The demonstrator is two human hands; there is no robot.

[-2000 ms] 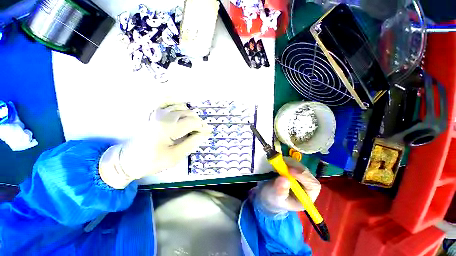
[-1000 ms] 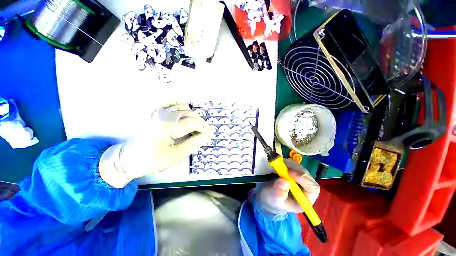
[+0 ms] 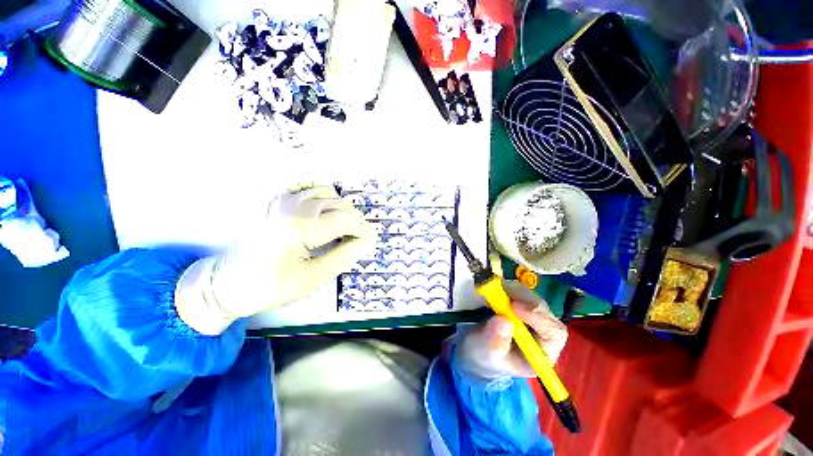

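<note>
My right hand [image 3: 515, 337], in a thin white glove, holds the yellow soldering iron [image 3: 524, 338]. Its dark tip points up and left, over the right edge of the pale tray [image 3: 414, 240]. The tray carries rows of small curved workpieces. My left hand [image 3: 303, 240], also gloved, lies at the tray's upper left with its fingers bent inward. The glare hides whether anything is between its fingertips, and the hand covers part of the tray.
Loose black-and-white parts [image 3: 276, 67], a cream block [image 3: 358, 53], black tweezers [image 3: 421, 62] and a red dish [image 3: 463, 40] lie above. Solder spool [image 3: 116, 44] is upper left. White cup [image 3: 544, 229], fan [image 3: 562, 134], sponge [image 3: 682, 291] and red bins [image 3: 749, 338] stand right.
The view has shifted slightly. Both hands and the soldering iron hold nearly the same place over the tray.
</note>
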